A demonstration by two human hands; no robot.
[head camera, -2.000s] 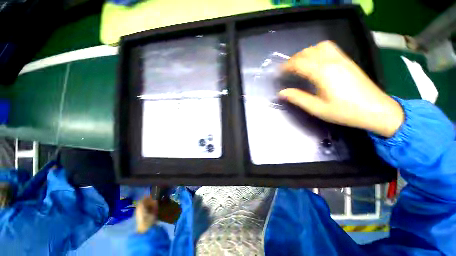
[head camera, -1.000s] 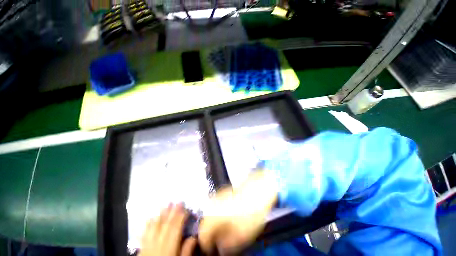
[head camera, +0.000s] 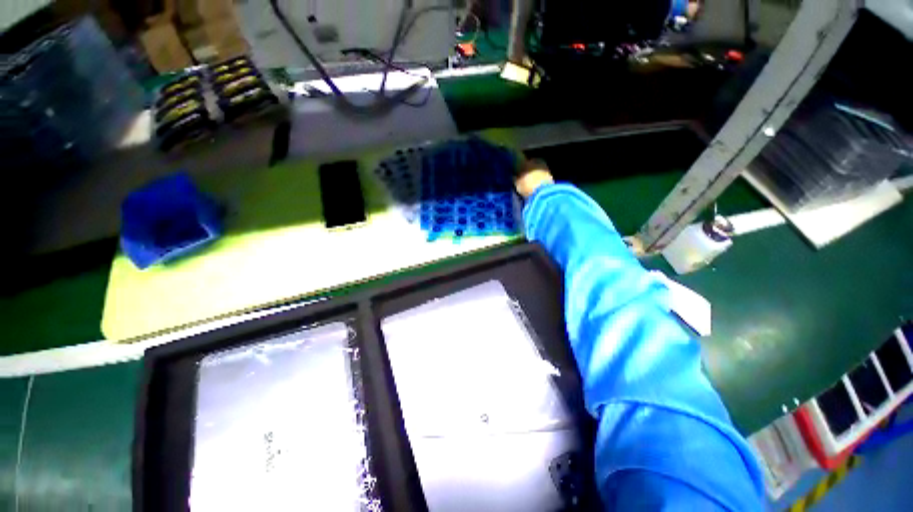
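A black foam tray (head camera: 368, 345) holds two silver-grey tablets. The left tablet (head camera: 275, 400) lies under clear, wrinkled film, its lower end cut off by the frame. The right tablet (head camera: 476, 370) lies slightly turned, with its dark camera module at the lower right. A blue sheet with rows of round dots (head camera: 466, 200) lies on the yellow-green mat. My right hand (head camera: 532, 179) is at this sheet's upper right edge, small and blurred; its fingertips and any hold are unclear. My left hand is out of the picture.
A blue parts bin (head camera: 168, 225) and a black phone-like slab (head camera: 342, 194) are on the mat (head camera: 250, 285). A slanted metal post (head camera: 746, 125), a white bottle (head camera: 696, 246) and a white paper piece (head camera: 689, 305) are to the right. Stacked clear trays (head camera: 836, 160) lie beyond.
Both hands have left the left tablet's lower part. My right arm has stretched forward to the blue sheet, and my left hand has gone out of view. The view has shifted, showing more of the bench.
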